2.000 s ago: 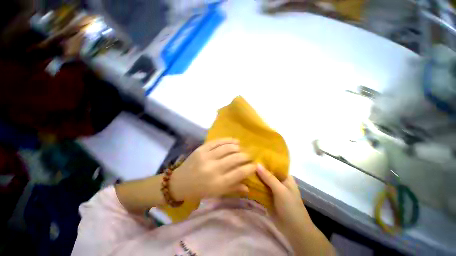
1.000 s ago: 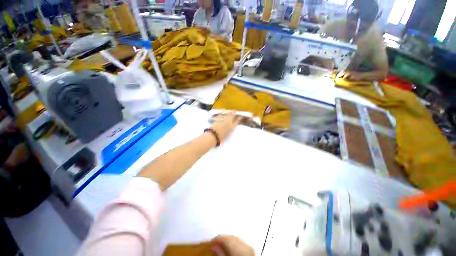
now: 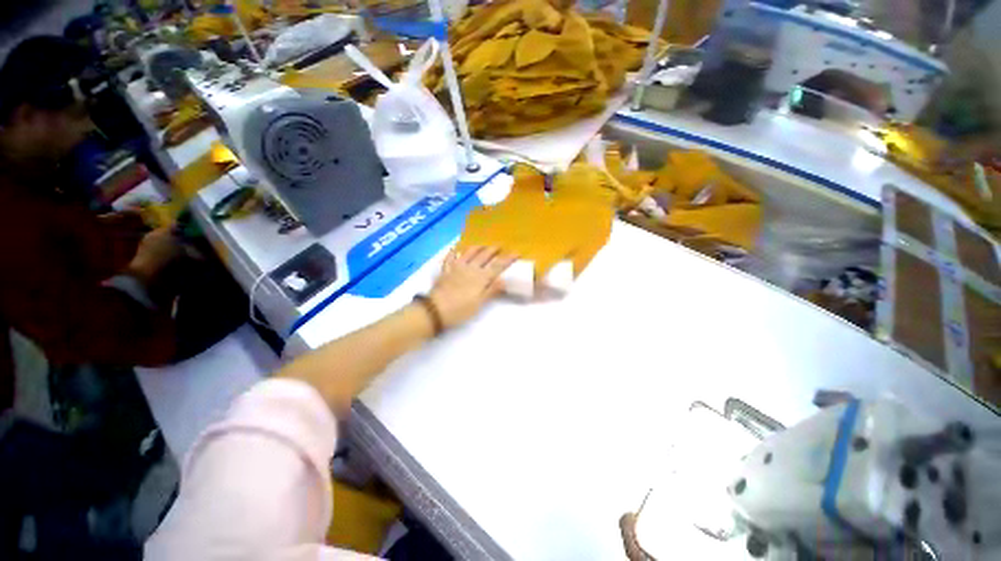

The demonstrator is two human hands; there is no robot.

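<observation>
Mustard-yellow cut pieces [image 3: 543,225] lie at the far left part of the white machine table, beside the blue strip. Two small pale parts show at their near edge. My left hand [image 3: 472,285] reaches out over the table, palm down, fingers spread, resting on the near left edge of the pieces. No closed grip shows; the thumb is hard to make out. My right hand is not in view. A small brown curved thing, cut off by the lower edge, is too unclear to name.
The sewing machine head [image 3: 867,471] stands at the lower right. A grey motor housing [image 3: 313,159] and a white plastic bag [image 3: 417,137] are at the upper left. A large yellow pile [image 3: 527,66] lies beyond the table. A person [image 3: 66,241] sits at the left.
The view has swung left. The yellow pieces at my left hand now lie on the table beside the blue strip, no longer at the far edge. My right hand and its yellow cloth have left the view.
</observation>
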